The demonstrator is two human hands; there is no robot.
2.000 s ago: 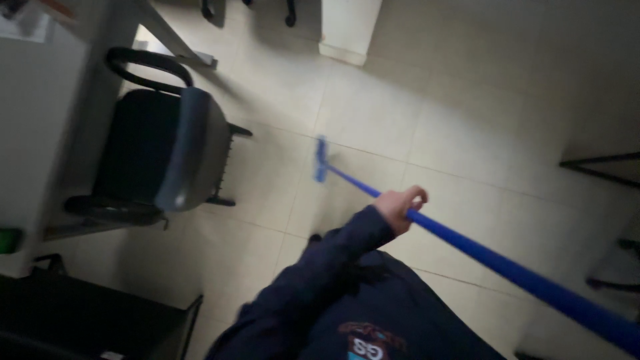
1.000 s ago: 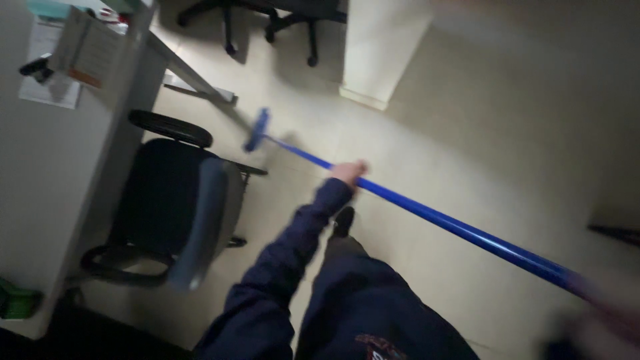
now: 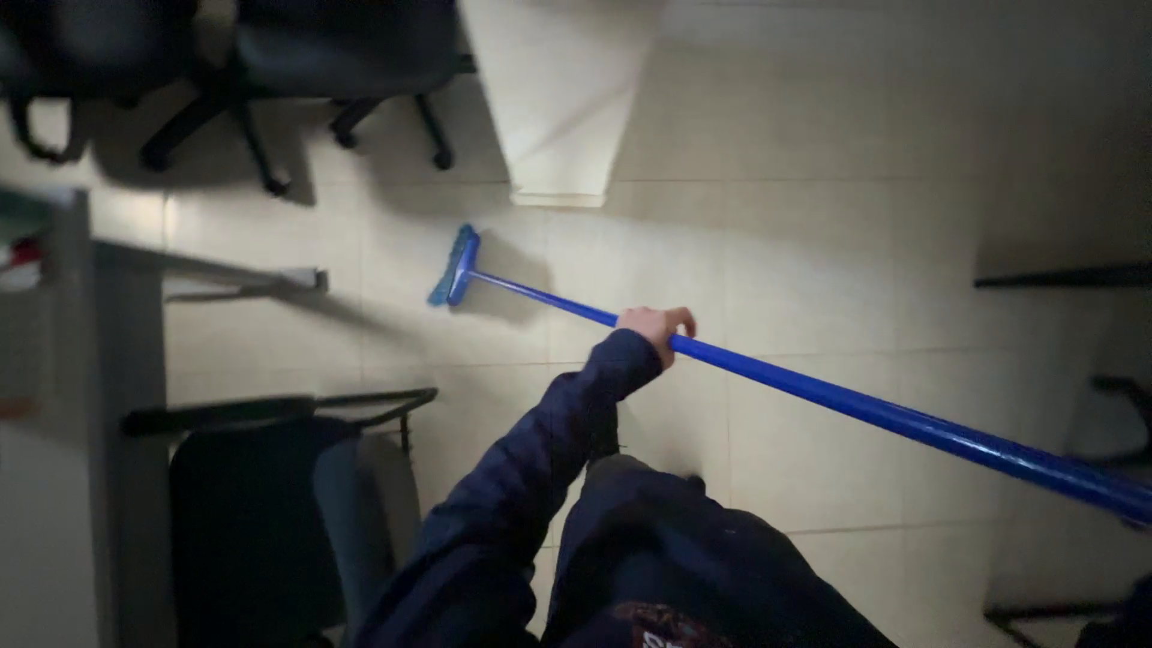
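My left hand (image 3: 655,331), in a dark blue sleeve, is closed around the blue pole of a push broom (image 3: 810,385). The pole runs from the broom head on the left down to the right edge of the view. The broom head (image 3: 461,268), blue with blue-green bristles, is at the floor, left of the base of a white pillar. My right hand is not visible; the pole's upper end passes out of view at the right. My legs in dark clothing are at the bottom.
Black office chairs on castors (image 3: 346,54) stand at the upper left. Another chair (image 3: 256,531) is by a grey desk (image 3: 54,540) at the lower left. A metal desk foot (image 3: 301,281) reaches over the tiles. The white pillar (image 3: 562,108) rises at top centre; dark furniture legs (image 3: 1062,275) are at right.
The view has shifted, bringing more of the chairs at the upper left into sight. My left hand has stayed on the pole. A blurred hand at the lower right one second ago is out of view now.
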